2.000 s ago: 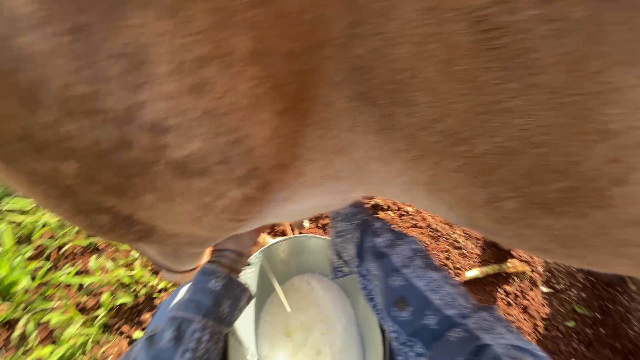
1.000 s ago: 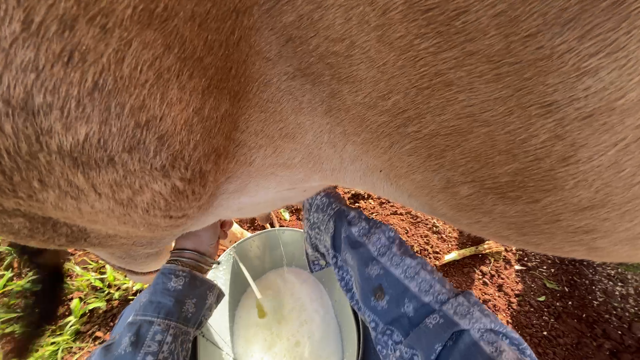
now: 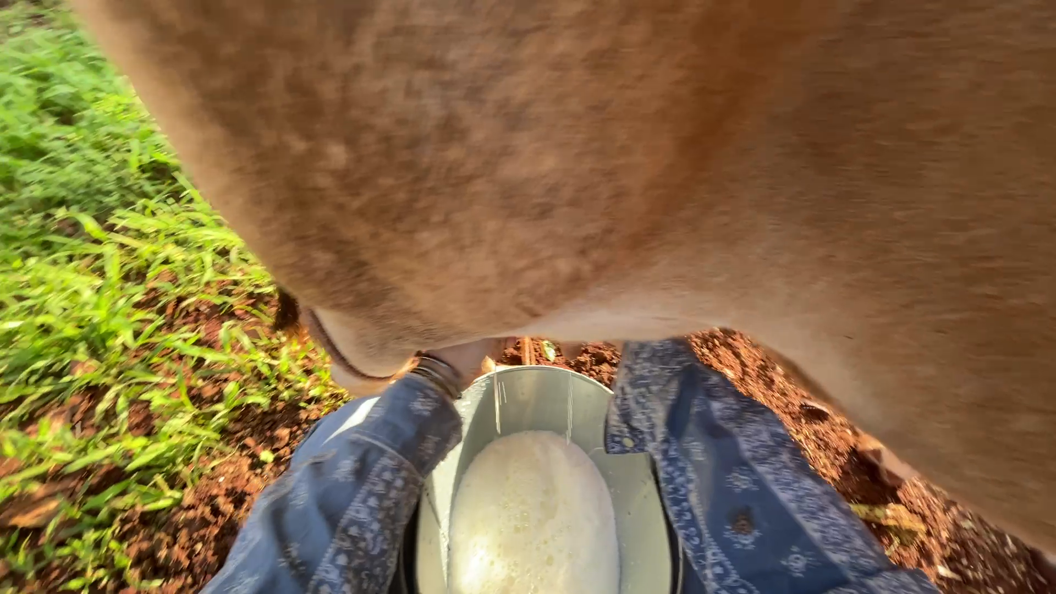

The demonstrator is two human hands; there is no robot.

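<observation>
A cow's brown-haired flank and belly [image 3: 495, 165] fill the upper view. Below it stands a metal pail [image 3: 536, 392] between my forearms, holding frothy white milk [image 3: 536, 511]. My left hand [image 3: 470, 356] reaches in under the belly at the pail's far left rim, with bands around the wrist; its fingers are hidden behind the animal's underside. My right arm, in a blue patterned sleeve, runs up to the belly on the pail's right side, and the right hand is hidden beneath it. Thin white streaks show against the pail's far inner wall.
Green grass [image 3: 107, 313] grows over reddish soil at the left. Loose red-brown soil [image 3: 759, 379] lies under the belly at the right, with a pale yellowish stick or stalk [image 3: 887, 517] on it. The animal's body hangs low over both arms.
The view has shifted, showing more grass at the left. Both arms stay beside the pail under the belly. The slanting pale stream seen over the milk earlier no longer shows.
</observation>
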